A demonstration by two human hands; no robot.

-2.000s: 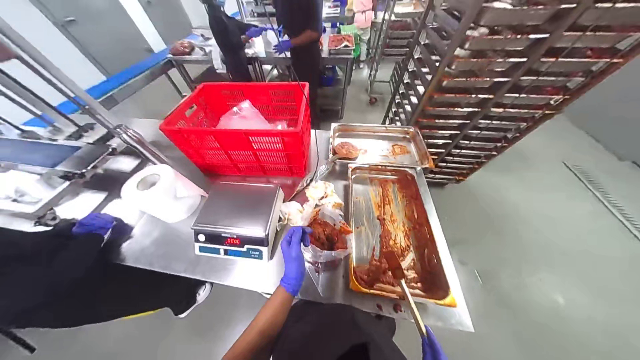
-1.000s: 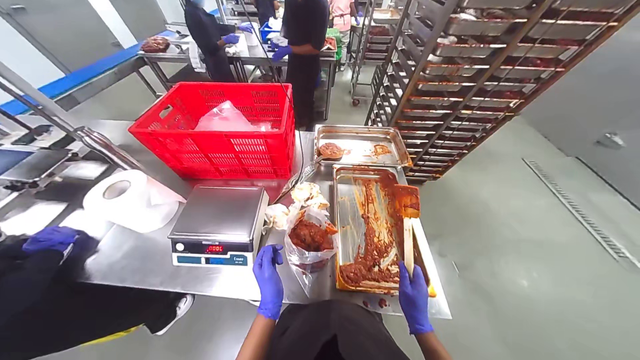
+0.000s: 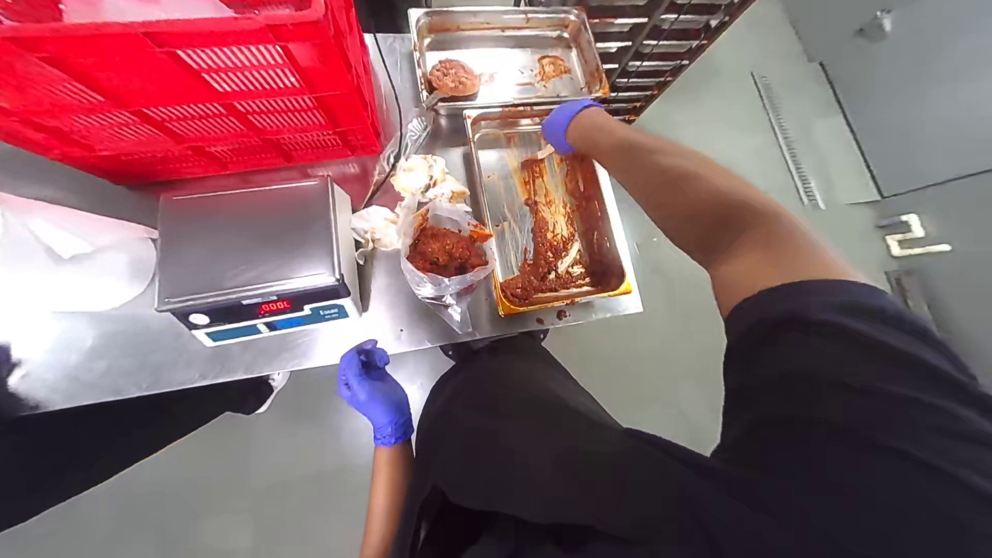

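Observation:
Over the far end of a long steel pan [image 3: 480, 209] is my right hand [image 3: 570, 125], in a purple glove, around the handle of a spatula [image 3: 542, 153]; the blade lies in the pan, mostly hidden. Red-brown sauce [image 3: 550, 263] is smeared thickly on the pan's bottom. My left hand [image 3: 373, 384], gloved too, hangs at the table's front edge with fingers loosely curled and nothing visible in it. Between the hands, left of the pan, stands an open clear plastic bag [image 3: 446, 287] of red sauced food [image 3: 446, 249], with crumpled, stained plastic [image 3: 426, 177] behind it.
A digital scale [image 3: 252, 240] sits left of the bag, below a red plastic crate [image 3: 194, 93]. A second steel pan [image 3: 511, 99] at the back holds a sauced ladle or scoop [image 3: 453, 79]. White sheeting [image 3: 70, 252] lies far left; a tray rack [image 3: 659, 46] stands behind. Another person's dark-clothed leg [image 3: 132, 434] is at lower left.
My right hand has moved from the pan's near right corner to its far end, taking the spatula's blade down into the pan. My left hand has moved away from the bag. The view has shifted closer.

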